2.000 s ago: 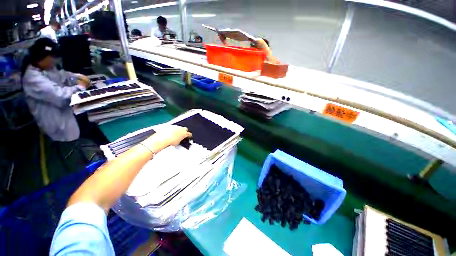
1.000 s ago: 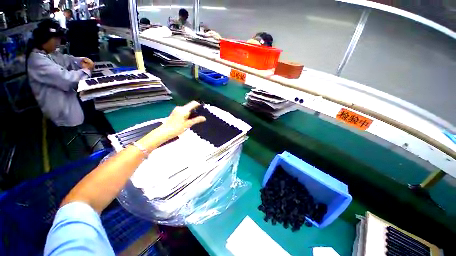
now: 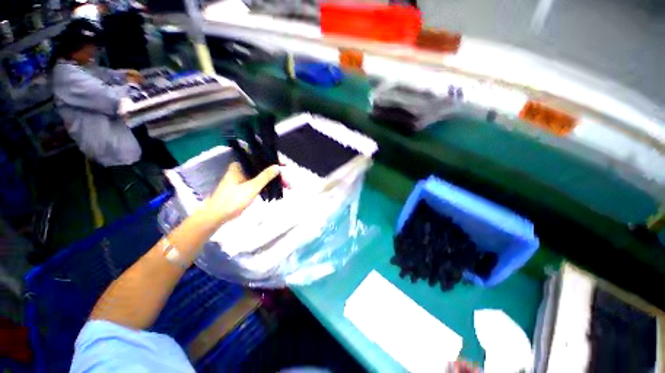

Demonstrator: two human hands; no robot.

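My left hand (image 3: pixel 237 191) holds several slim black tubes (image 3: pixel 260 156), fanned upward, above the left stack of layer sheets (image 3: pixel 255 237). More black tubes lie in a dense block on the stack's top, beyond my hand. Only blurred fingertips of my right hand (image 3: pixel 462 366) show at the bottom edge, by the white work sheet (image 3: pixel 397 320); what they hold cannot be told. The blue parts bin (image 3: pixel 485 218) is tipped, with a heap of small black pieces (image 3: pixel 437 251) spilling onto the green bench. The frame is blurred.
The right stack (image 3: pixel 565 320) holds black tubes at the lower right, beside a small white paper (image 3: pixel 503 339). A clear bag (image 3: pixel 306 266) surrounds the left stack. Blue baskets (image 3: pixel 87 291) are at the lower left. A seated person (image 3: pixel 91 109) works at the far left. An orange-labelled shelf (image 3: pixel 467 91) crosses behind.
My left hand has lifted tubes off the left stack and moved back towards me. My right fingertips have appeared at the bottom edge. The view has shifted, so the bench things sit higher.
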